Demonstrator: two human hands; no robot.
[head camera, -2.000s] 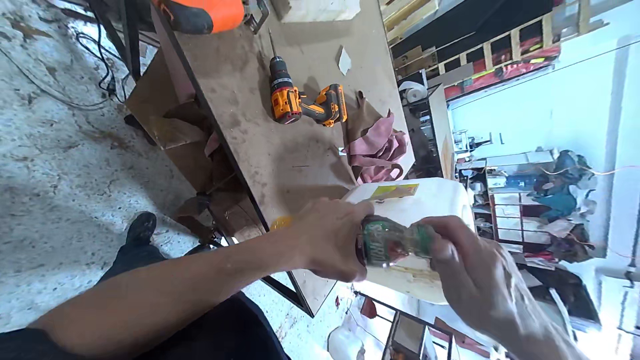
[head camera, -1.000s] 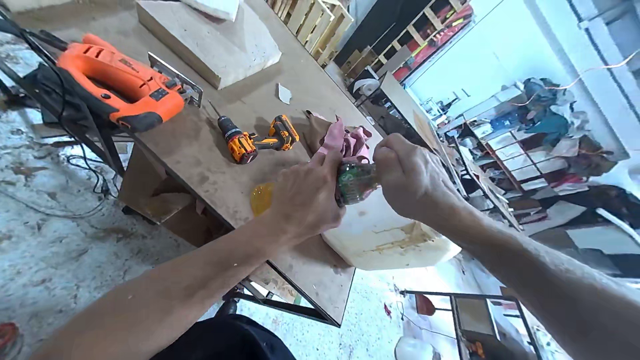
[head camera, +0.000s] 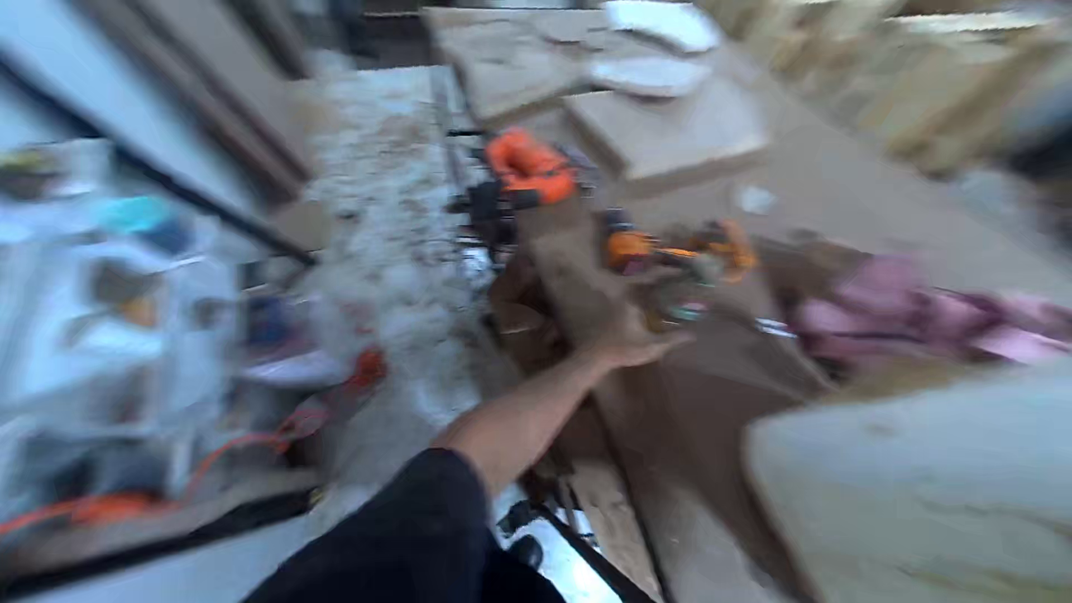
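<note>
My left hand (head camera: 636, 331) reaches over the workbench with its fingers around a small clear bottle with green on it (head camera: 685, 308); motion blur hides the exact grip. Just beyond the hand lies an orange and black cordless drill (head camera: 632, 247). My right hand is out of view. Pink cloth (head camera: 896, 314) lies to the right of the bottle, and a large pale foam-like block (head camera: 913, 486) fills the lower right. An orange jigsaw (head camera: 532, 167) rests at the far left edge of the bench.
Pale slabs (head camera: 670, 130) are stacked at the back of the brown bench (head camera: 837, 180). Wooden pallets (head camera: 938, 75) stand at the upper right. On the left, beyond a strip of littered floor (head camera: 402, 243), are mixed items and an orange cable (head camera: 226, 452).
Both hands were together at the bottle over the pale block; now the left hand and bottle are near the drill, and the right hand has left the view. The view has swung strongly left.
</note>
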